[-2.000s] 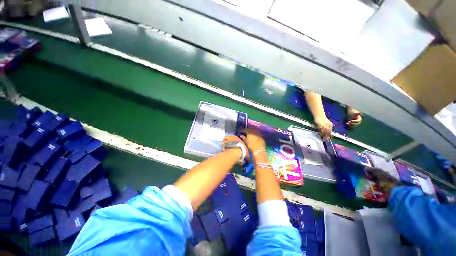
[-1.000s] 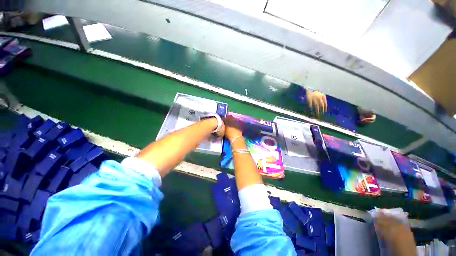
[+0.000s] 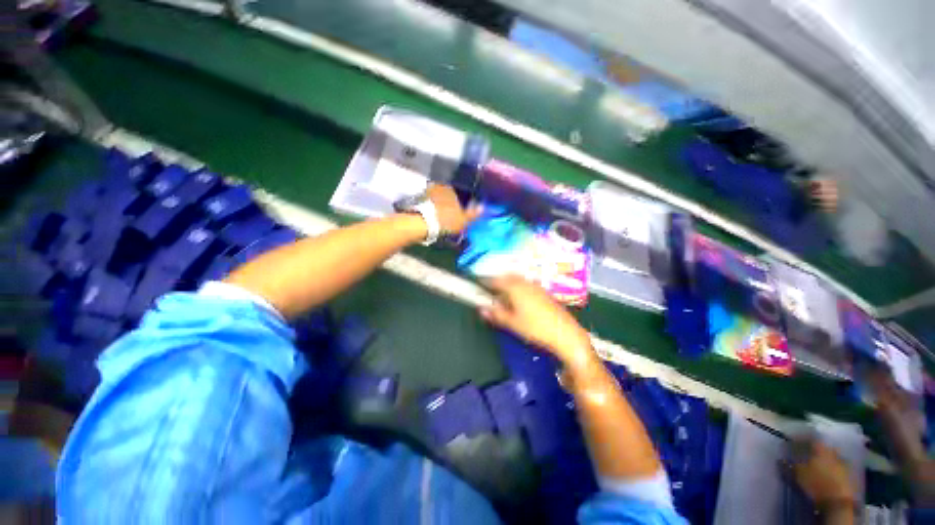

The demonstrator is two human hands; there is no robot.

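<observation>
An open retail box lies on the green belt. Its pale grey-white tray (image 3: pixel 384 169) has a dark blue strip (image 3: pixel 471 162) at the right side, beside a bright swirl-printed cover (image 3: pixel 528 241). My left hand (image 3: pixel 448 212) is at the tray's near right corner, by the cover. It is blurred, and whether it grips anything cannot be told. My right hand (image 3: pixel 533 311) is near the belt's front rail, just below the cover, fingers apart, with nothing seen in it. Small dark blue cartons (image 3: pixel 461 412) lie on the near bench between my arms.
More open boxes lie along the belt (image 3: pixel 631 241) to the right. Cartons are heaped at the left (image 3: pixel 154 241) and near right (image 3: pixel 666 420). Grey-white sheets (image 3: pixel 748 472) and another person's hand (image 3: pixel 823 474) are at the lower right. A shelf (image 3: pixel 779 92) hangs overhead.
My right hand has moved off the box's strip, down and right towards the bench. My left hand stays by the tray's right side. The view has tilted and shifted.
</observation>
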